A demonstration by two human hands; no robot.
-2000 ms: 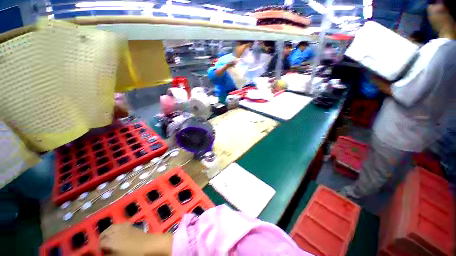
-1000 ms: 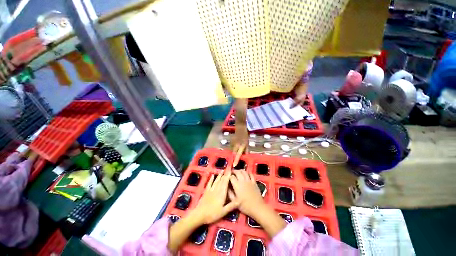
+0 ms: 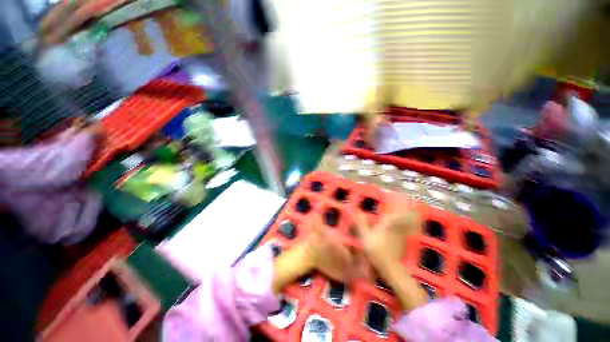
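The red compartment tray (image 3: 348, 300) lies on the bench under both my hands, tilted in view. Black square watch heads (image 3: 431, 259) sit in its pockets, some with silver rims. My left hand (image 3: 329, 257) is blurred over the middle of the tray. My right hand (image 3: 386, 237) is just right of it, also blurred, its fingers over the upper middle pockets. The hands overlap or nearly touch. Whether either holds a watch head cannot be seen.
White pucks (image 3: 408, 179) line up behind the tray. Beyond is a second red tray (image 3: 491, 175) with paper on it. A white board (image 3: 224, 227) lies left; a dark fan (image 3: 565, 219) and notebook (image 3: 543, 324) right. A person's pink sleeve (image 3: 57, 177) is left, beside a raised red tray (image 3: 140, 120).
The view has swung left and blurred, so the bench things sit further right. My right hand has shifted rightward from my left hand. More of the lower-left carrier tray shows.
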